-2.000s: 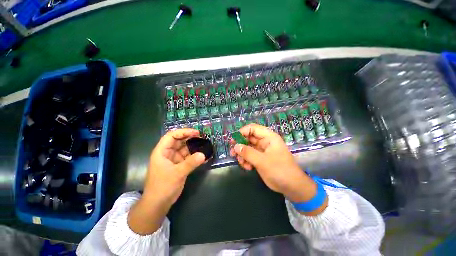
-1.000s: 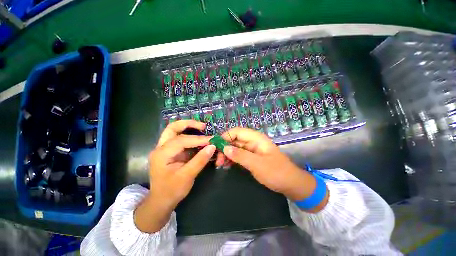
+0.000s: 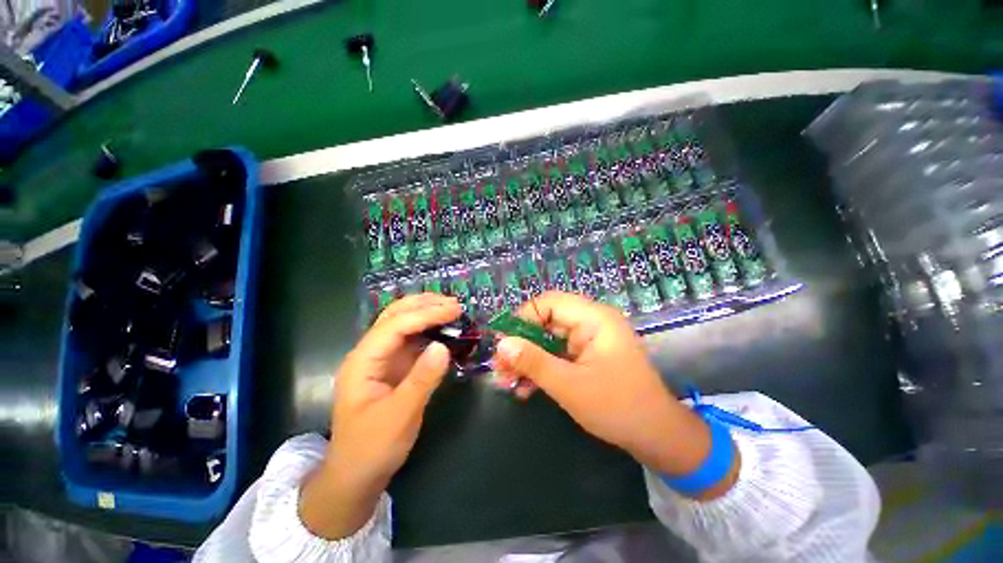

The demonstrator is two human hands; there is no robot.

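My left hand (image 3: 387,379) holds a glossy black housing (image 3: 449,333) between thumb and fingers, over the near edge of the blister tray. My right hand (image 3: 588,368) holds a narrow green circuit board (image 3: 528,331) right beside the housing. A thin red wire shows between the two parts. The fingers hide much of both parts, and I cannot tell whether the board's end touches the housing. Behind the hands lies the clear blister tray (image 3: 783,290) with two rows of green boards.
A blue bin (image 3: 249,330) full of black housings stands at the left. A stack of clear trays (image 3: 929,253) is at the right. Beyond a pale rail (image 3: 462,129), the green belt (image 3: 616,55) carries scattered part-built units (image 3: 448,98). A smaller blue bin (image 3: 165,33) is at the far left.
The green board came against the left hand's fingers a second ago; now it sits further right, with red wire showing towards the housing. Units on the belt have shifted left.
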